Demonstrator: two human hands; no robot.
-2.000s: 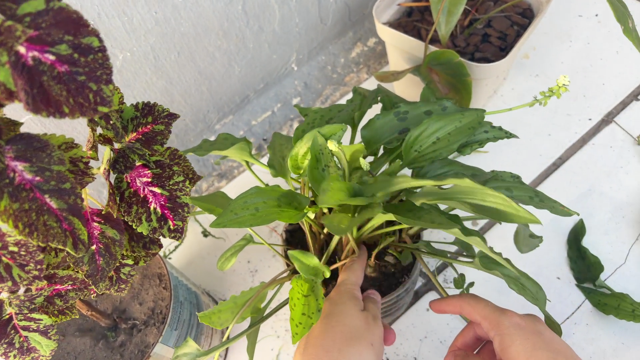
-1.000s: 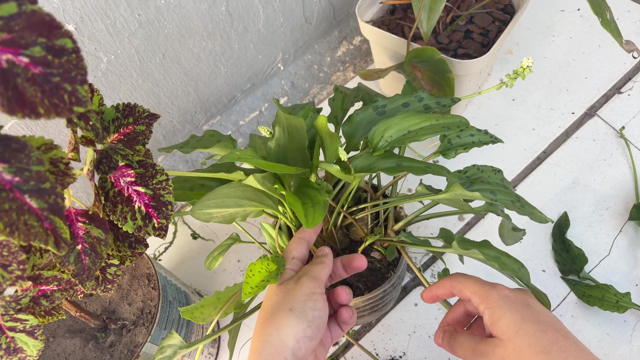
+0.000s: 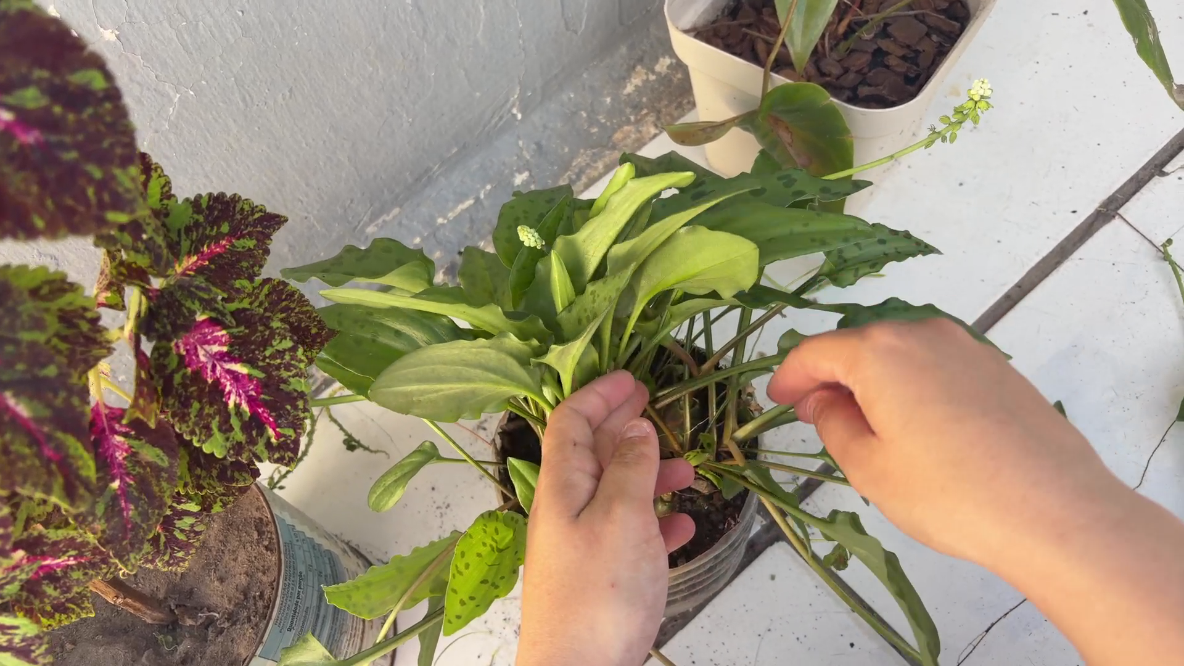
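A leafy plant with spotted green leaves (image 3: 444, 377) grows from dark soil in a clear ribbed plastic pot (image 3: 708, 569) at the centre. My left hand (image 3: 606, 499) is in front of the pot, palm side up, with thumb and fingertips closed on leaf stems at the plant's middle. To its right, my right hand (image 3: 925, 425) pinches a thick green leaf stalk (image 3: 766, 422) between thumb and forefinger; the leaf end of that stalk is hidden behind the hand. A flower spike (image 3: 953, 120) leans out at the upper right.
At the left, a coleus with purple and green leaves (image 3: 217, 356) overhangs a printed round pot of soil (image 3: 310, 573). A cream pot (image 3: 731, 92) with bark chips stands behind, near the grey wall (image 3: 370, 111). White floor tiles (image 3: 1091, 324) with a dark joint lie at the right.
My right hand has moved up and in to the stalks at the pot's right side. My left hand has gone from spread fingers to gathered stems, and the middle leaves stand more upright.
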